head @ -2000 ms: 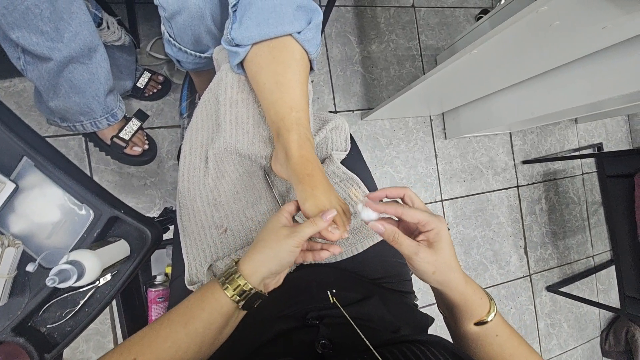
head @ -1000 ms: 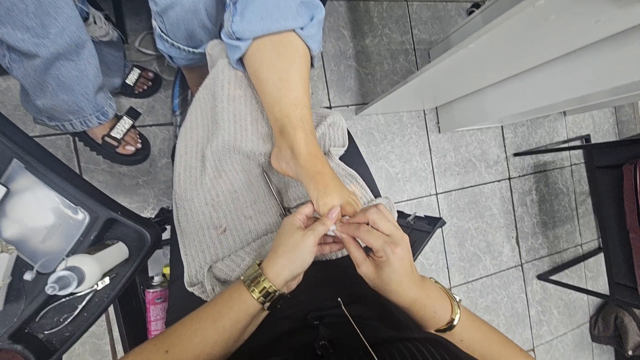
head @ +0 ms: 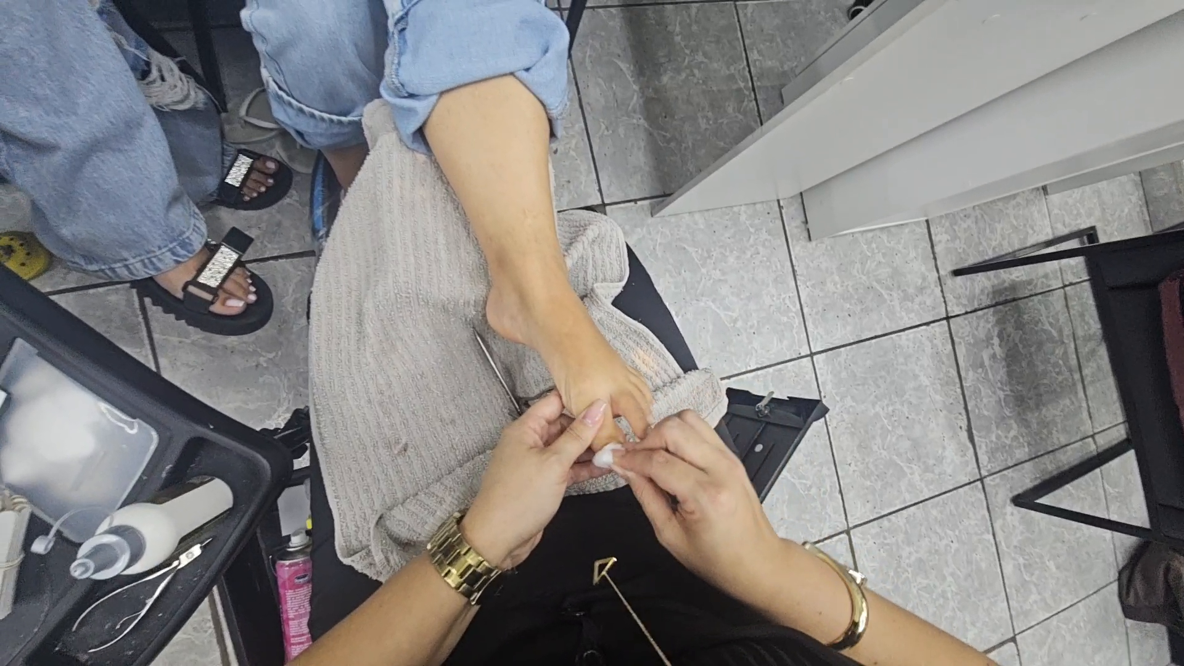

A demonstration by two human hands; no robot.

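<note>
A person's bare foot (head: pixel 583 356) rests on a beige ribbed towel (head: pixel 398 370) spread over my lap. My left hand (head: pixel 532 472), with a gold watch at the wrist, grips the big toe between thumb and fingers. My right hand (head: pixel 689 481) pinches a small white cotton wad (head: pixel 608 455) against the tip of that toe. A thin metal tool (head: pixel 498 370) lies on the towel beside the foot, its lower end hidden behind my left hand.
At left, a black tray (head: pixel 250 453) holds a white squeeze bottle (head: pixel 162 527), metal nippers (head: pixel 148 592) and a clear bag (head: pixel 69 435). A pink can (head: pixel 294 592) stands below. Another person's sandalled foot (head: pixel 217 282) is upper left; a black chair frame (head: pixel 1105 370) stands right.
My right hand has moved left to the toes with the cotton, which was held away from the foot two seconds ago. My left hand has kept hold of the foot.
</note>
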